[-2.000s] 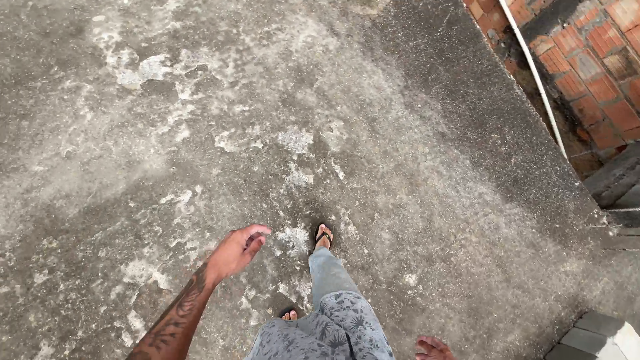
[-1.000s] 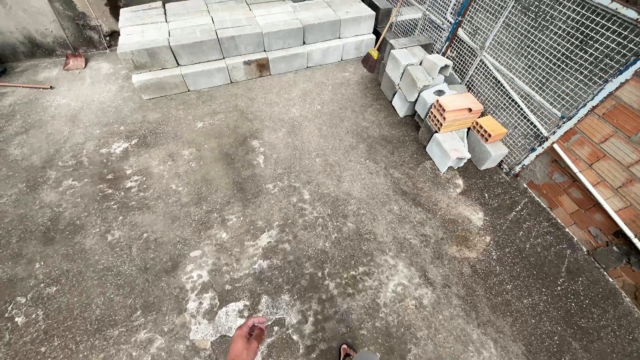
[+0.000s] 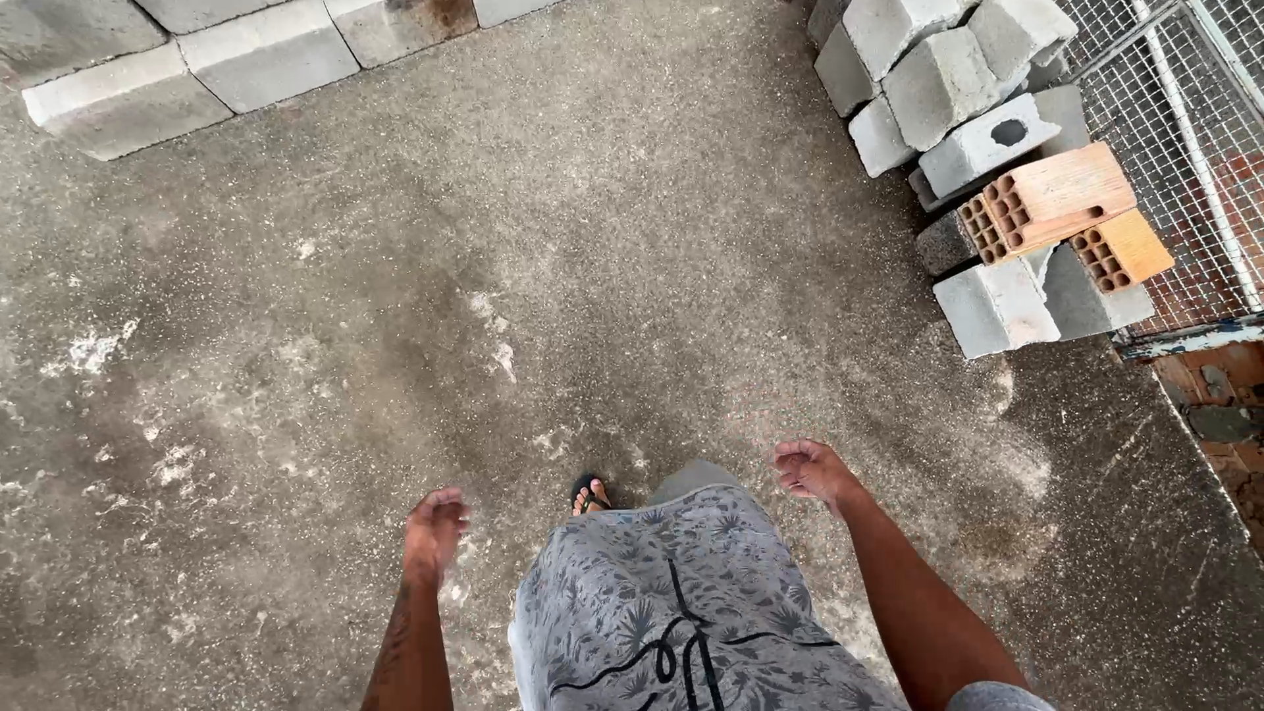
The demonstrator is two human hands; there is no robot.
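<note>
My left hand [image 3: 436, 531] hangs over the concrete floor [image 3: 612, 257] at lower centre-left, empty, its fingers loosely curled. On the other side of my patterned grey shorts [image 3: 662, 592] is my right hand [image 3: 812, 471], also empty, with fingers bent and slightly apart. Neither hand touches anything. Between them, one foot in a black flip-flop [image 3: 591, 494] shows just ahead of the shorts.
Concrete blocks [image 3: 272, 57] form a row at the upper left. At the upper right, more concrete blocks [image 3: 943, 89] are piled with hollow clay bricks [image 3: 1071, 193] on top, beside a wire mesh panel [image 3: 1185, 118]. A brick surface [image 3: 1229, 425] lies at the right edge.
The view has moved a lot; the block pile and clay bricks now appear larger and closer. My right hand, out of view one second ago, shows at lower centre-right.
</note>
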